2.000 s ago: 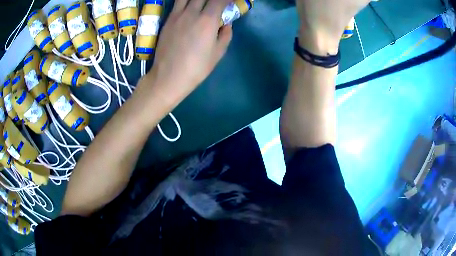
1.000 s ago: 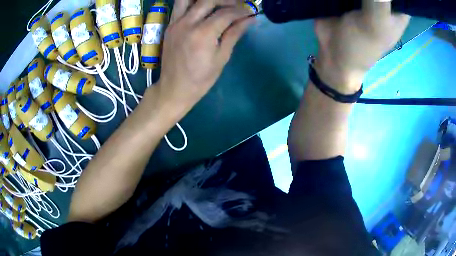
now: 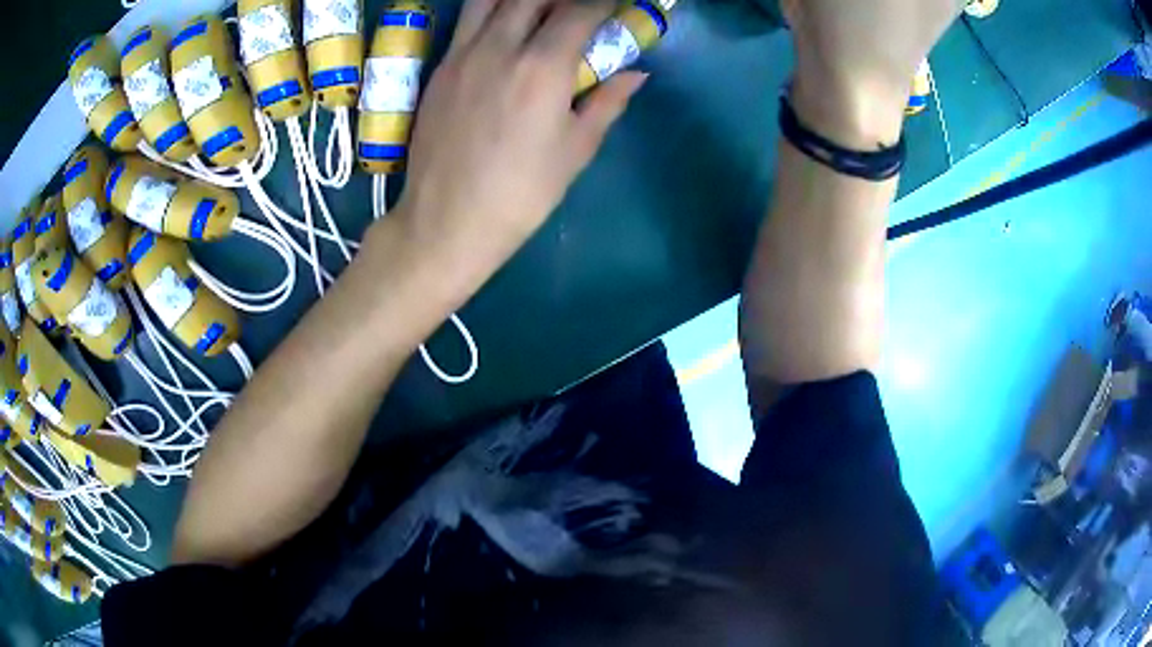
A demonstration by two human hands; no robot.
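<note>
My left hand (image 3: 512, 120) is palm down over the green bench (image 3: 594, 278) at the top middle. Its fingers hold a yellow unit (image 3: 613, 48) with blue bands and a whitish label, whose right end points up and right. A white cord loop (image 3: 452, 351) shows below my left forearm. My right hand (image 3: 872, 44), with a dark bracelet on the wrist, is cut off by the top edge; its fingertips and anything in them are hidden.
Many yellow units (image 3: 177, 293) with looped white cords lie at the left. Another unit (image 3: 918, 89) shows partly behind my right wrist. A black cable (image 3: 1011, 190) crosses above the blue floor (image 3: 948, 329). Boxes (image 3: 1068, 411) stand at the lower right.
The black tool seen across my right hand one second ago is out of view. My right hand has moved up; the left hand's unit shows more than one second ago.
</note>
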